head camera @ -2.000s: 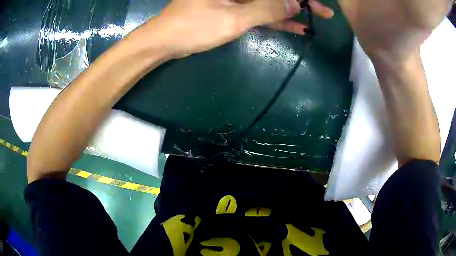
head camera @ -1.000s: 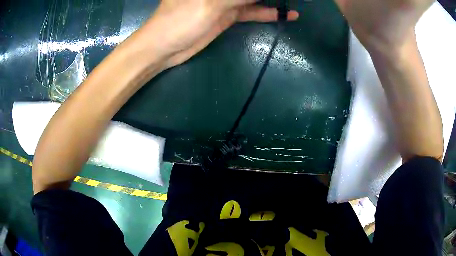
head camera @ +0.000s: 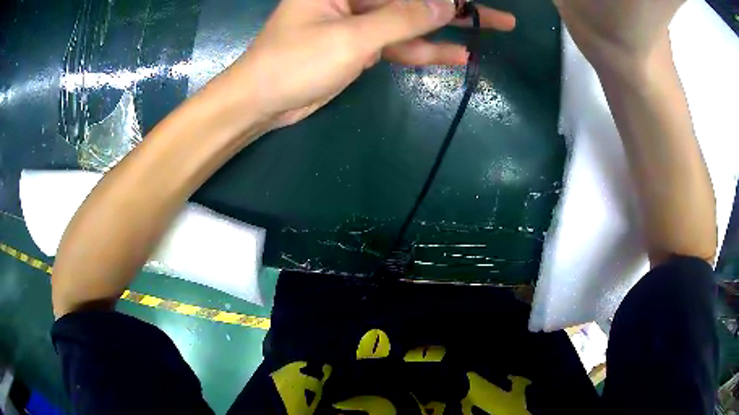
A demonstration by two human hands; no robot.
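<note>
A thin black cord (head camera: pixel 442 154) runs from my left hand down to the near edge of the mat. A dark ribbed cord bundle (head camera: pixel 395 261) lies there against my dark shirt, hard to make out. My left hand (head camera: pixel 381 32) is at the top of the picture, with the cord's upper end pinched between thumb and fingers and other fingers spread. The tip of the cord is partly hidden by the fingers. My right hand (head camera: pixel 620 28) is at the top right, cut off by the picture's edge; its fingers are out of view.
A glossy dark green mat (head camera: pixel 324 178) covers the bench. A white foam pad (head camera: pixel 215 247) lies under my left forearm. A large white foam sheet (head camera: pixel 587 211) lies under my right forearm. Clear wrinkled film (head camera: pixel 113 134) is stuck at the left. Yellow-and-black floor tape (head camera: pixel 194 310) shows below left.
Compared with one second ago, my left hand and the cord's upper end have shifted slightly right, and the fingers are more spread. My right hand has moved up a little.
</note>
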